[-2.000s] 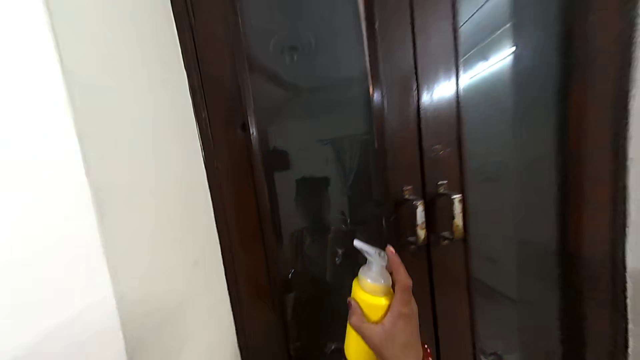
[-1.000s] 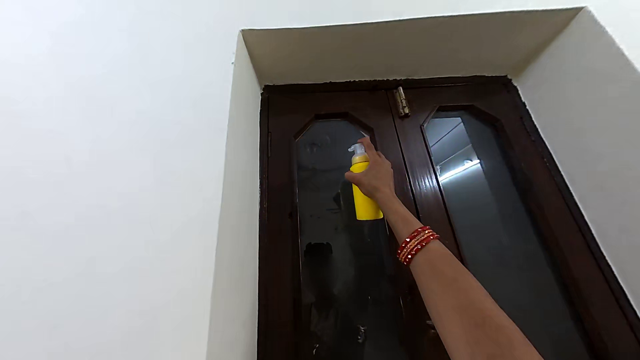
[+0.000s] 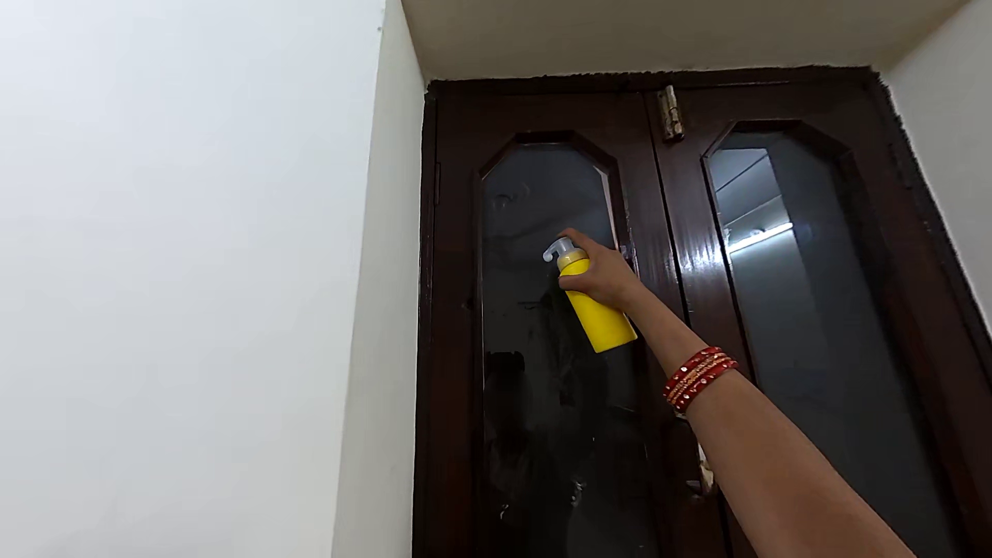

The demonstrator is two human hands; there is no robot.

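Observation:
My right hand (image 3: 604,271), with red bangles (image 3: 701,378) on its wrist, is wrapped round a yellow pump bottle (image 3: 601,318). A finger rests on top of the bottle's clear pump head (image 3: 561,248), whose spout points left. The bottle tilts, its base toward the lower right. Behind it is the dark glass pane (image 3: 542,201) of the left wooden door leaf; whether anything touches the glass I cannot tell. My left hand is out of the picture.
The right door leaf has its own glass pane (image 3: 806,310), reflecting a tube light. A metal bolt (image 3: 670,114) is fixed at the top, and a handle (image 3: 705,469) is partly hidden by my forearm. A white wall (image 3: 178,271) stands at the left, with a deep recess around the door.
My right hand has risen with the bottle from beside the door handles to the upper part of the left pane. The bottle now leans more. The view has tilted up.

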